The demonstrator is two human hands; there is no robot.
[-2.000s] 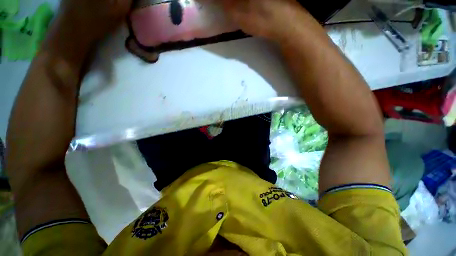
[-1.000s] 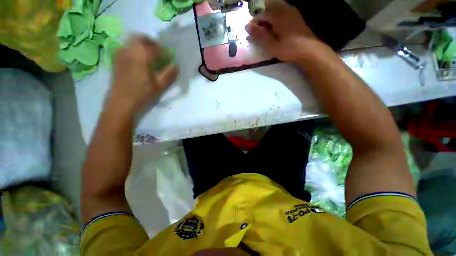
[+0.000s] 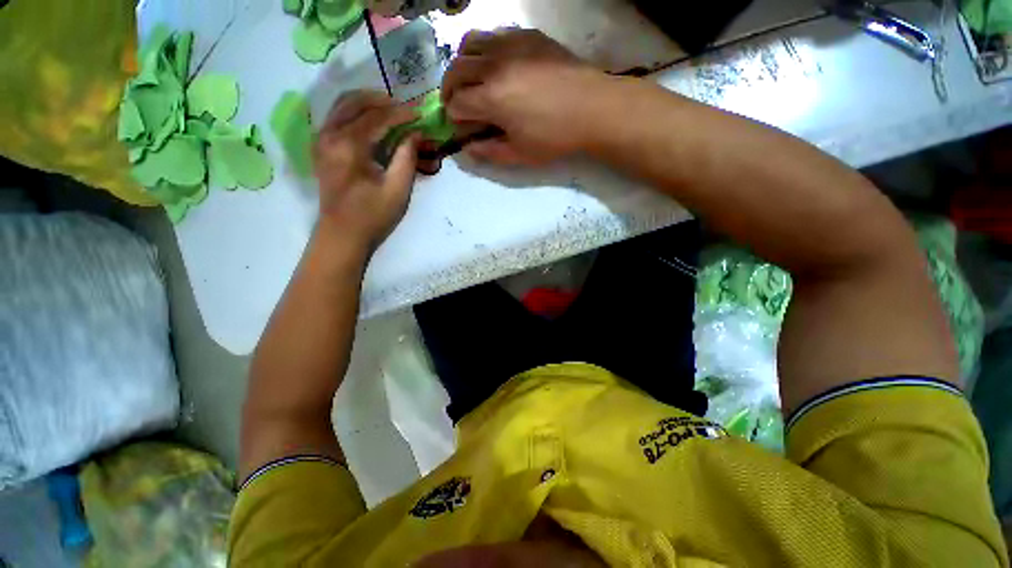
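A green fabric piece (image 3: 432, 115) is held between my two hands, just over the near left corner of the machine bed (image 3: 413, 69). My left hand (image 3: 364, 166) grips its left side and my right hand (image 3: 513, 98) its right side, so the fingers hide much of it. Another green piece (image 3: 293, 133) shows beside my left hand; I cannot tell if it lies on the table or is touched. More loose green pieces (image 3: 163, 122) are piled at the table's far left, and a small group (image 3: 324, 24) lies left of the machine. The needle is not in view.
The white table (image 3: 239, 291) has its front edge near my lap. A silver metal tool (image 3: 901, 31) and a small parts tray (image 3: 991, 56) are at the upper right. Sacks (image 3: 78, 344) stand at the left. A clear bag of green pieces (image 3: 741, 333) is below the table.
My left hand has moved right from over the left of the table, and my right hand has moved left from the needle area. They now meet at the green piece. The view has shifted.
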